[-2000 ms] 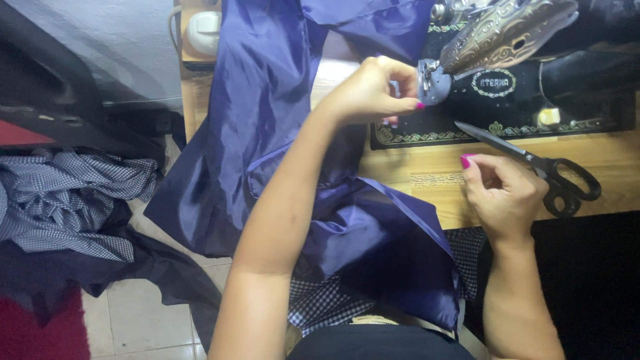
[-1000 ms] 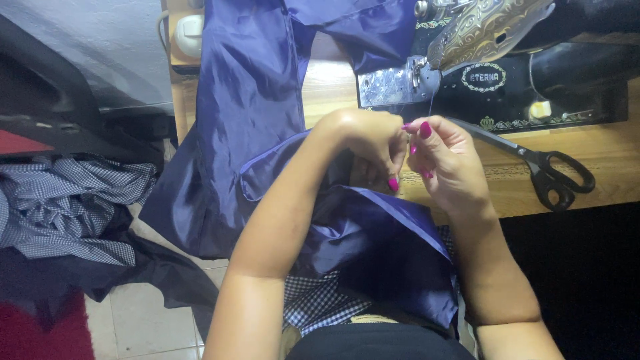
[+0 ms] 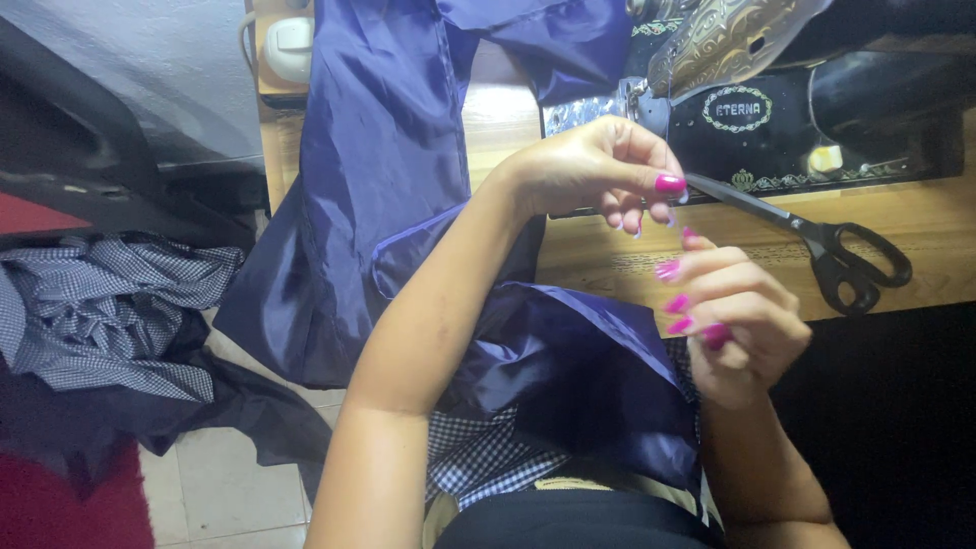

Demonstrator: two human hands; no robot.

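Observation:
My left hand (image 3: 610, 171) is in front of the sewing machine's needle area, thumb and forefinger pinched on a thin thread (image 3: 669, 99) that runs up toward the machine. Just below and to the right, my right hand (image 3: 736, 313) is blurred, its fingers curled near the thread's lower end; whether it grips anything is unclear. Shiny navy fabric (image 3: 381, 114) hangs over the table's left part and lies across my lap. Black-handled scissors (image 3: 812, 225) rest on the wooden table, their blade tips close behind my left fingertips. The black sewing machine (image 3: 770, 145) has an engraved metal faceplate (image 3: 698, 49).
A white plug or switch device (image 3: 290, 49) sits at the table's left edge. Gingham fabric (image 3: 122, 320) is heaped at the left above dark cloth (image 3: 252, 404). More gingham cloth (image 3: 488, 450) lies in my lap. A red rug (image 3: 69, 496) covers some floor tiles (image 3: 229, 480).
My hands were close together at the thread one second ago; now the left is higher and the right lower, apart. Two seconds ago the right hand was beside the scissors.

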